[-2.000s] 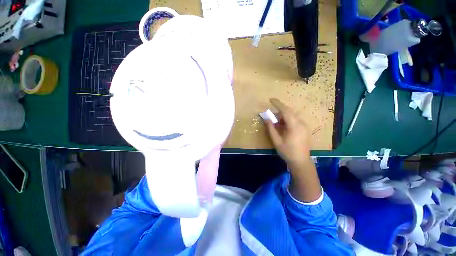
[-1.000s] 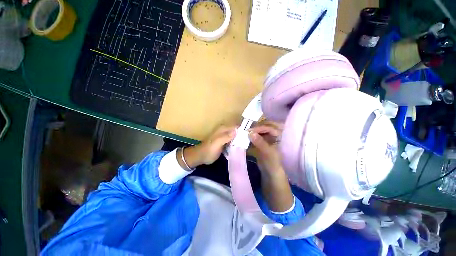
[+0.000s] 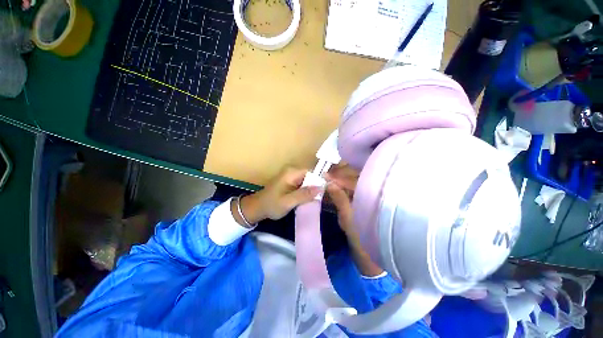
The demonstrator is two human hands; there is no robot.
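Observation:
White headphones with pale-pink ear cushions are held over the lap at the bench's front edge. The pink headband pad runs down toward the wearer. My left hand grips the band end at the slider joint. My right hand has its fingertips at the same joint, from the other side. It is partly hidden behind the near ear cup. Whether a small piece is between the right fingers cannot be told.
A tan board lies beside a black gridded mat. A white tape roll, yellow tape roll and record sheet with pen lie behind. A blue tray, translucent bottle and white headphone pile are at right.
Two seconds ago the headphones were held upright at the left and my right hand held a small white piece over the board. Now the headphones are at the right, with both hands at the joint.

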